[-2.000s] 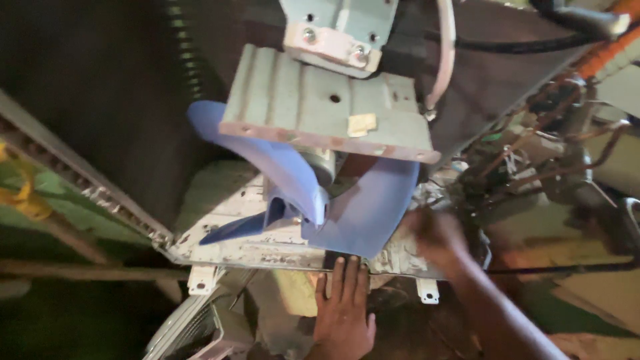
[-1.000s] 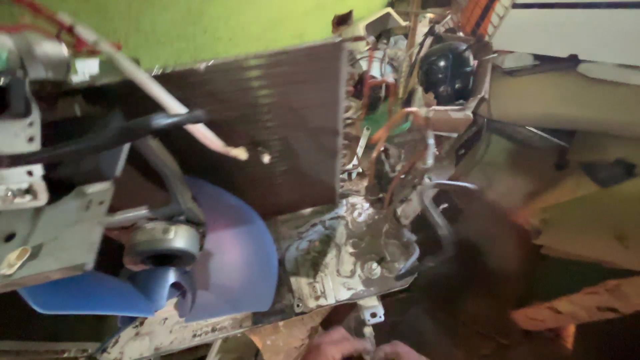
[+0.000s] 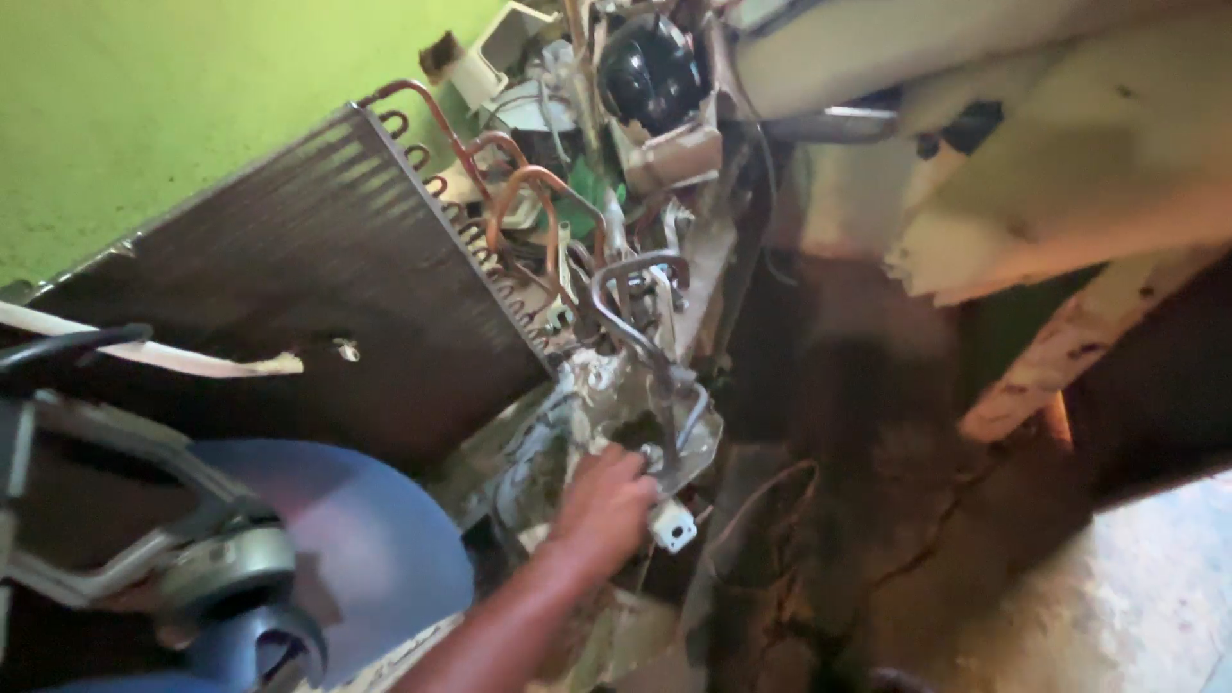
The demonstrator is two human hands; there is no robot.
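My left hand (image 3: 608, 500) reaches in from the bottom and touches the dirty metal base plate (image 3: 695, 460) of an opened air-conditioner outdoor unit. Its fingers are bent beside a bolt, and whether they grip anything is hidden. A white mounting foot (image 3: 674, 527) sticks out just right of the hand. Bent metal tubing (image 3: 626, 322) rises above it, with copper pipes (image 3: 531, 175) farther up beside the finned condenser coil (image 3: 289, 279). At lower left, the blue fan blade (image 3: 375, 549) sits by the fan motor (image 3: 231, 568). My right hand is not in view.
A black rounded compressor (image 3: 650, 72) lies among parts at the top. A white cable (image 3: 192, 358) with a cut-looking end crosses the left side. Worn pale panels (image 3: 1068, 202) and a spotted strip (image 3: 1078, 346) are at right, above a cracked floor (image 3: 924, 568). A green wall (image 3: 192, 115) stands behind.
The view has swung right from the fan to the pipe side. My left hand has moved from the front edge by the fan to the base plate near the tubing. My right hand has left view.
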